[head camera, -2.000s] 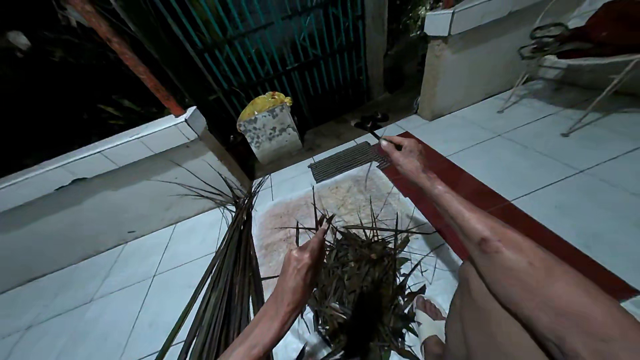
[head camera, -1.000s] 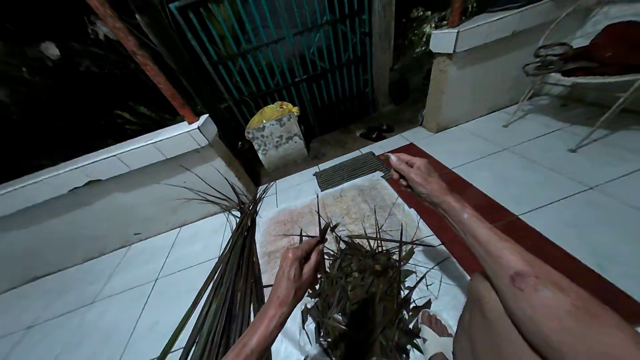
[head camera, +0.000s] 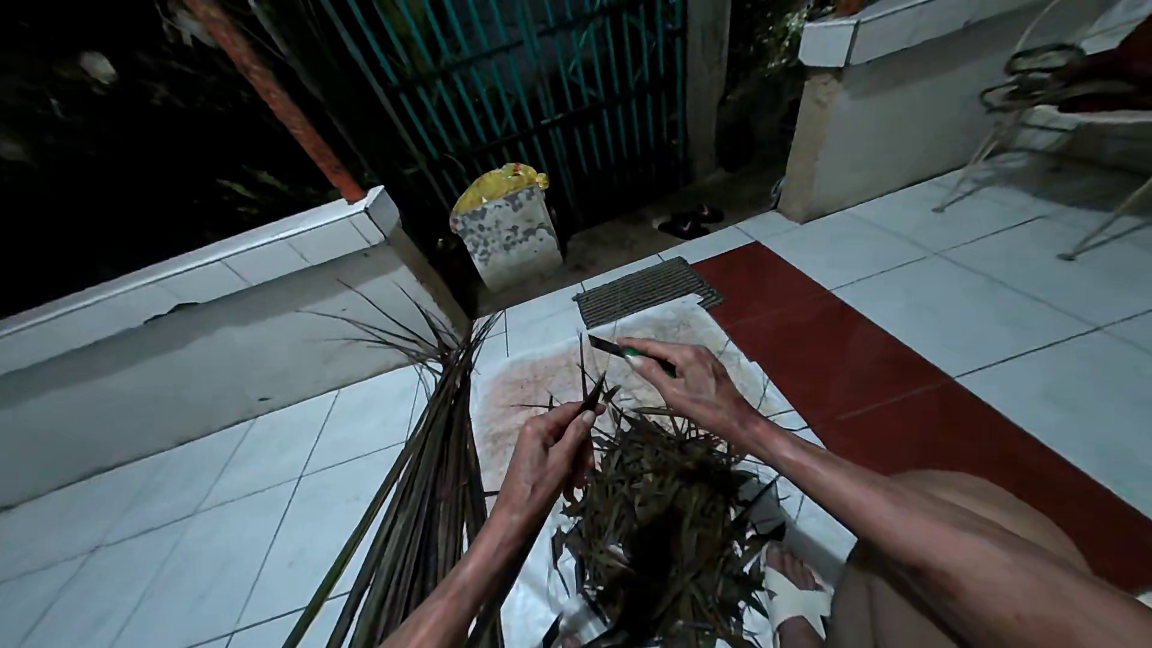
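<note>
My left hand (head camera: 553, 445) pinches a dark, narrow leaf strip (head camera: 594, 393) between thumb and fingers, its tip pointing up. Just right of it, my right hand (head camera: 693, 378) grips a knife with a green and black handle (head camera: 655, 358); its dark blade (head camera: 605, 345) points left above the strip. Below both hands lies a heap of cut leaf pieces (head camera: 666, 513) on a stained white cloth or sheet (head camera: 522, 387). A bundle of long, dark palm leaves (head camera: 423, 486) lies left of my left forearm, its thin ends spread toward the low wall.
A ribbed grey mat (head camera: 643, 292) lies beyond the sheet. A red floor strip (head camera: 864, 378) crosses the white tiles at right. A low wall (head camera: 225, 351) stands left, a block with a yellow cover (head camera: 508, 234) ahead, footwear (head camera: 688, 221) near the gate (head camera: 540, 99), and a metal chair (head camera: 1062, 117) at upper right.
My right hand has come back from near the ribbed mat toward my left hand, bringing the knife beside the strip. My left hand still holds a leaf piece over the heap.
</note>
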